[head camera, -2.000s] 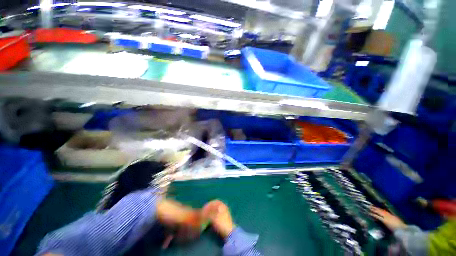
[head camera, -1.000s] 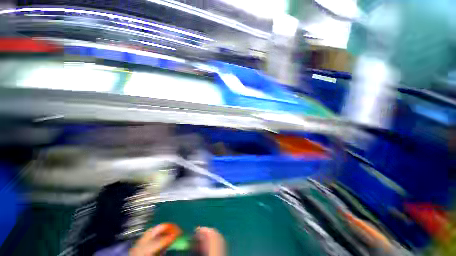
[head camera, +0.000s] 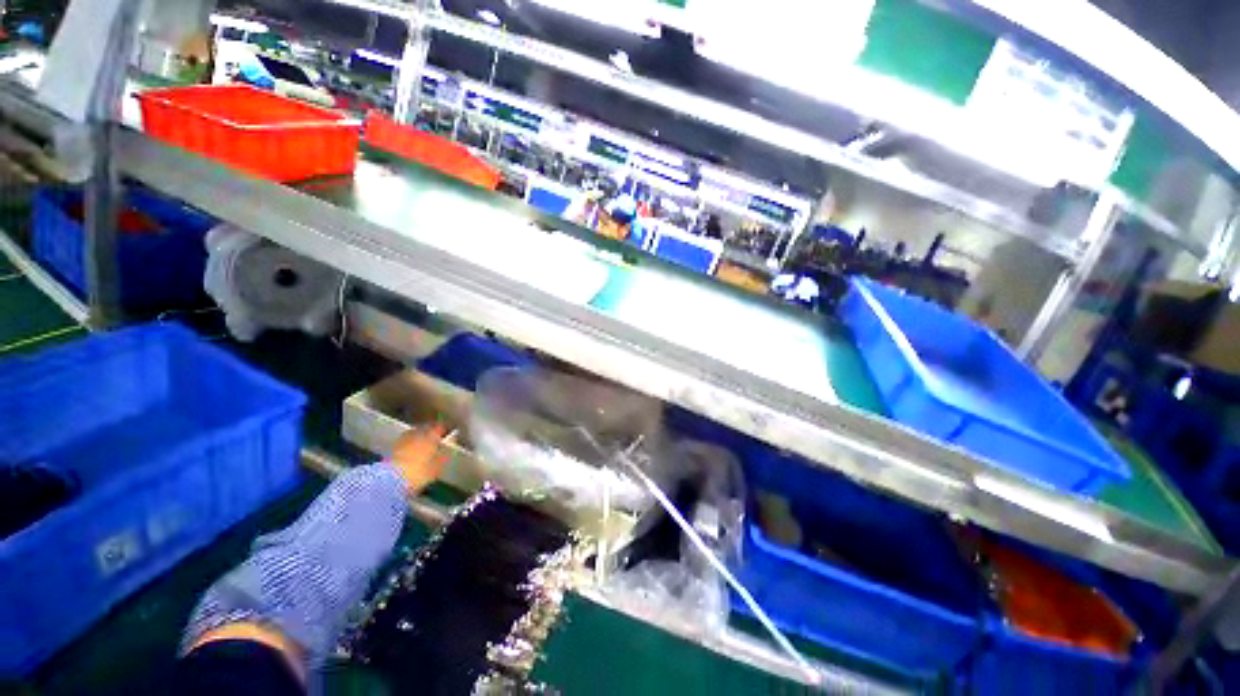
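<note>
My left hand (head camera: 422, 457), in a blue-and-white striped sleeve, reaches from the lower left to the front rim of the cream tray (head camera: 365, 424). Its fingers are small and blurred, so I cannot tell if they hold anything. The dense pile of black cable leads (head camera: 469, 587), with silvery-white ends, lies on the green bench (head camera: 612, 653) just below and right of that hand. My right hand is not in view.
A blue bin (head camera: 150, 476) with black leads stands at left. A crumpled clear bag (head camera: 558, 428) and long white strip (head camera: 721, 568) lie right of the tray. A reel (head camera: 279, 283), blue bins (head camera: 857, 605) and orange parts (head camera: 1054, 598) are under the shelf (head camera: 653, 367).
The view has swung left and tilted. My left hand has moved away from my right hand to the cream tray. My right hand, the green piece and the neighbour's hand have left the view.
</note>
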